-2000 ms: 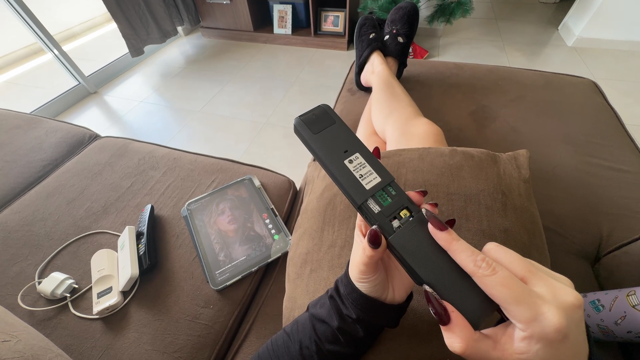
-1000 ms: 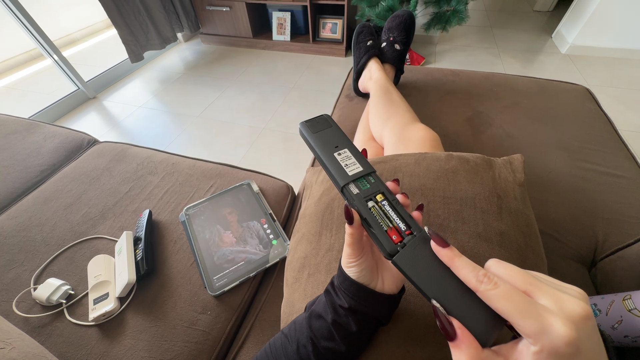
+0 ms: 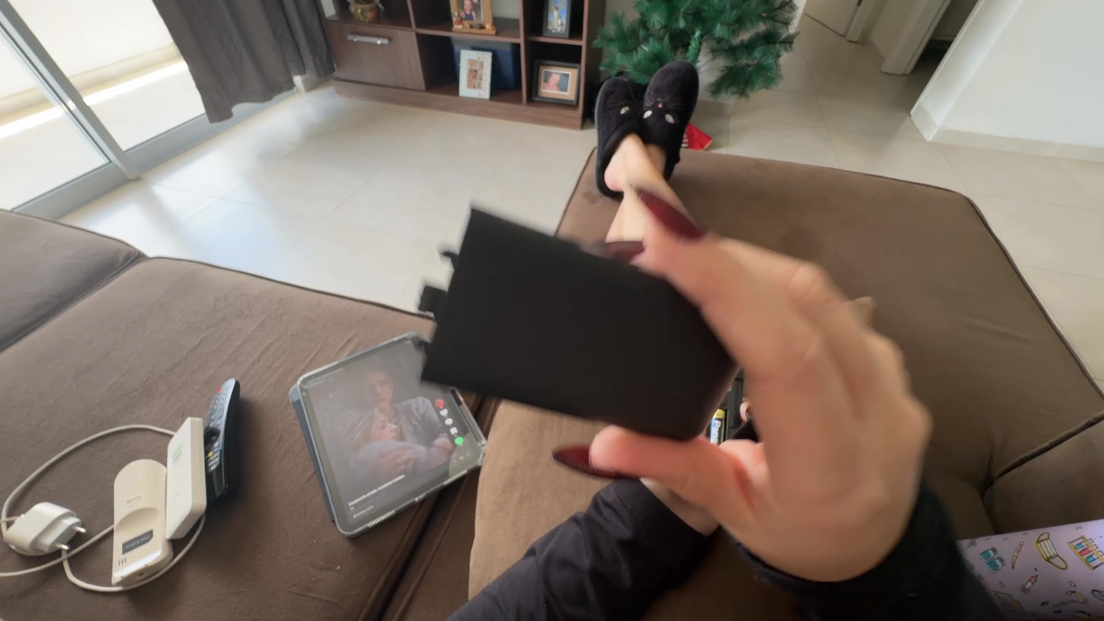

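Close to the camera, my right hand [image 3: 802, 414] pinches a black plastic battery cover [image 3: 578, 332] between thumb and fingers, its small tabs toward the left. The cover and fingers are slightly blurred. Behind them, my left hand [image 3: 690, 509] is mostly hidden; its black sleeve comes up from the bottom. A small part of the black remote control and a battery [image 3: 718, 426] show between the hands, above the brown cushion [image 3: 526, 483]. How the left hand holds the remote is largely covered.
On the brown sofa [image 3: 259, 345] at left lie a tablet [image 3: 388, 440] with its screen lit, another remote control [image 3: 222, 431], a white device [image 3: 185, 479], a beige handset [image 3: 141, 517] and a charger [image 3: 43, 528] with cable. Slippered feet [image 3: 647, 121] rest on the sofa ahead.
The battery cover has come off the remote and is now held up in my right hand, nearer the camera. Batteries that showed plainly one second ago are now mostly hidden.
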